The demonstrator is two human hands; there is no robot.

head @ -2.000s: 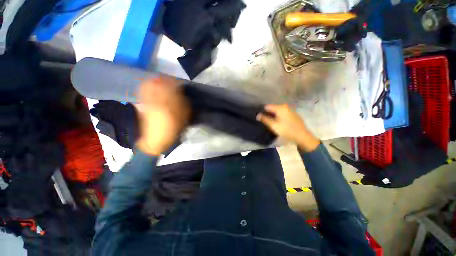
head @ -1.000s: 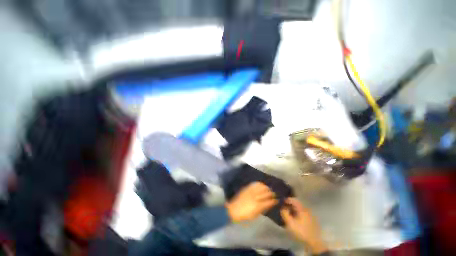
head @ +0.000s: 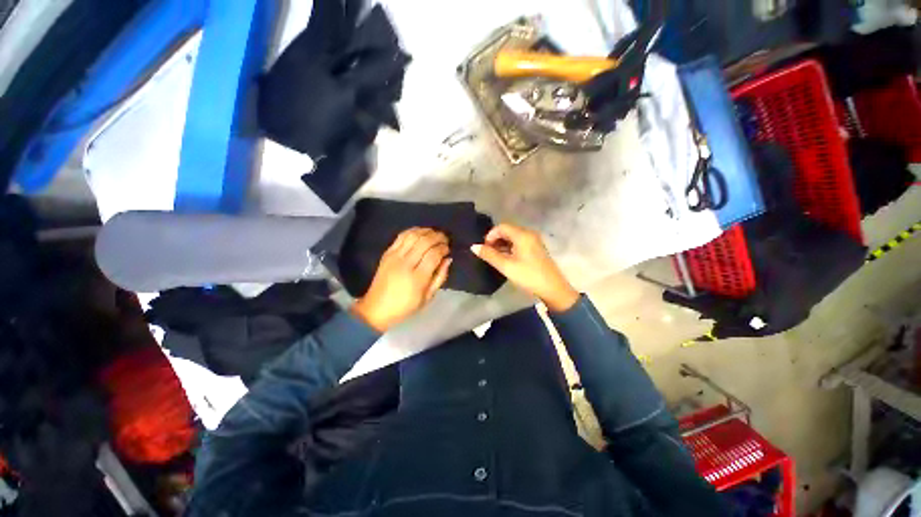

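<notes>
A black garment piece (head: 389, 227) is pulled over the right end of the grey padded sleeve board (head: 212, 247). My left hand (head: 409, 275) lies on top of the piece with its fingers bent on the cloth. My right hand (head: 523, 265) pinches the piece's right edge between thumb and fingers. The cloth under my left palm is hidden.
The steam iron (head: 555, 101) stands on its metal rest (head: 486, 76) beyond the board. Black pieces (head: 333, 96) lie beyond the board, and another black heap (head: 237, 328) lies on its near side. Scissors (head: 705, 182) lie at the right table edge beside red crates (head: 808, 121). A blue bar (head: 217, 111) runs away from the board.
Two seconds ago my hands were farther apart along the black piece. Now they are close together at its right end. The camera view has also shifted and tilted.
</notes>
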